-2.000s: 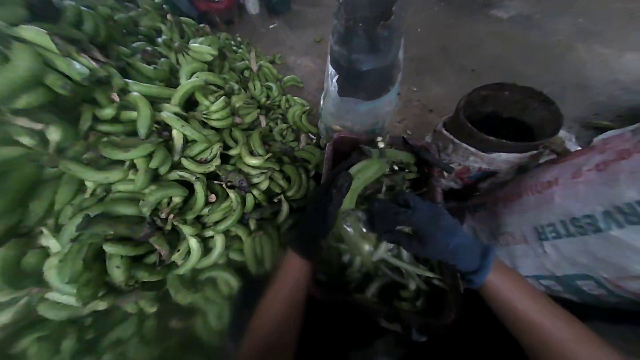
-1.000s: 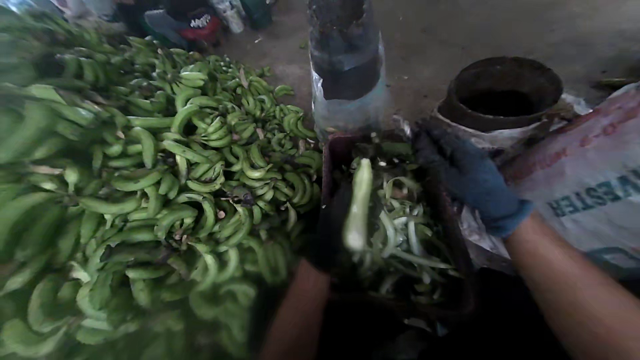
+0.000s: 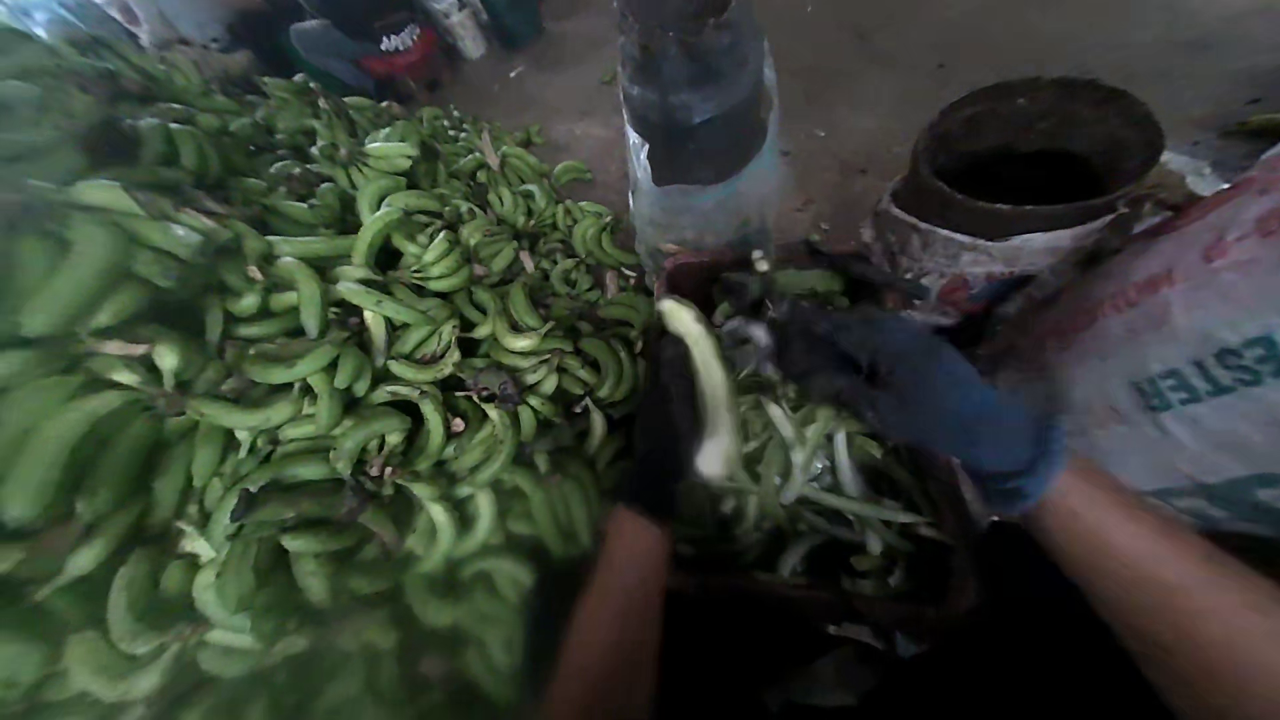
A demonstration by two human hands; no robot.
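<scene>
A partly peeled green banana (image 3: 712, 390), pale along its length, is held upright by my left hand (image 3: 665, 430), which wears a dark glove and is mostly in shadow. My right hand (image 3: 880, 375), in a blue-grey glove, reaches over the crate just right of the banana. It is blurred; its fingers appear curled around something small that I cannot make out. Below both hands, green and white peel strips (image 3: 810, 470) lie in a dark reddish crate (image 3: 950, 590). A large heap of green bananas (image 3: 430, 350) lies to the left.
Beyond the crate rises a plastic-wrapped post (image 3: 700, 150). A round dark container (image 3: 1035, 160) with a wide mouth stands at the back right, and a full printed sack (image 3: 1180, 360) leans at the right. A person's legs (image 3: 340, 50) are partly visible beyond the heap.
My right hand has moved from the crate's far right edge back toward the banana. The banana in my left hand shows more pale flesh than two seconds ago.
</scene>
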